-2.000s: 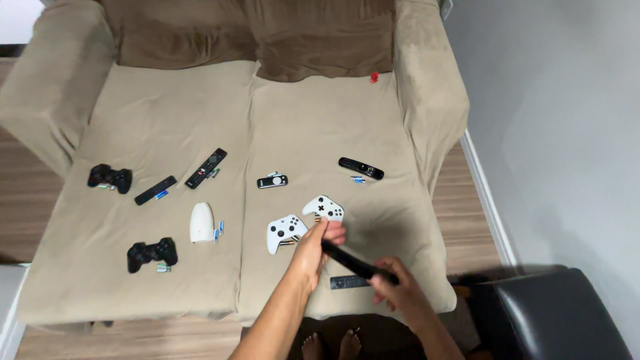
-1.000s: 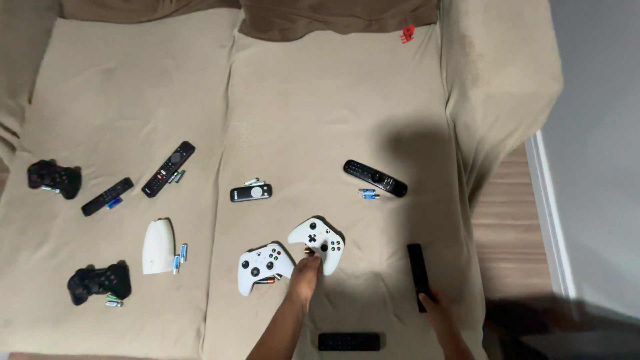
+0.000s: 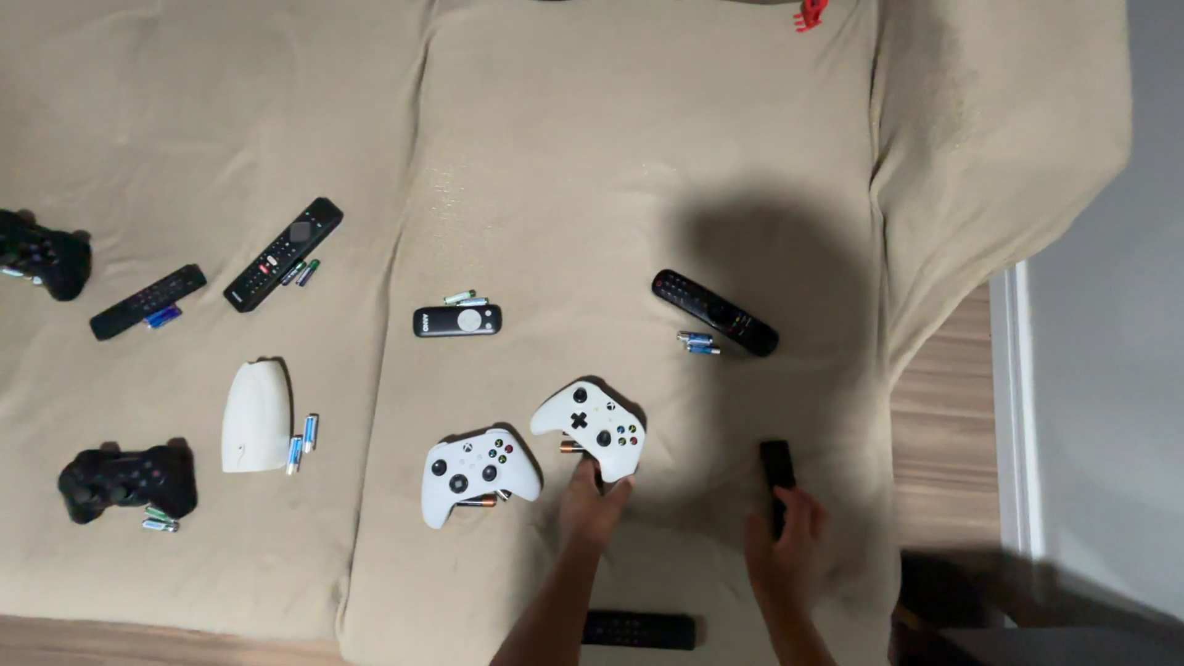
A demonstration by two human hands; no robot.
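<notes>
My left hand (image 3: 594,504) is at the lower grip of a white game controller (image 3: 601,427); a battery (image 3: 572,447) shows beside it, and whether the fingers hold anything is unclear. In my right hand (image 3: 786,541) is a slim black remote control (image 3: 777,467), lying upright in the view on the sofa cover. A second white controller (image 3: 476,472) lies left of my left hand with batteries (image 3: 477,501) at its lower edge. Below, between my forearms, rests another black remote (image 3: 640,630). Up from my right hand lies a black remote (image 3: 714,312) with blue batteries (image 3: 698,342) beside it.
On the beige sofa cover (image 3: 555,166) lie a small black remote (image 3: 458,321), two longer remotes (image 3: 284,254) (image 3: 148,302), a white plastic device (image 3: 257,416), two black controllers (image 3: 129,481) (image 3: 46,254) and several batteries. A red object (image 3: 810,14) lies at the top, near the sofa arm (image 3: 999,139).
The black remote, held between both hands two seconds ago, is now at the sofa's right side with my right hand. My left hand has left it for the white controller. The view has moved closer.
</notes>
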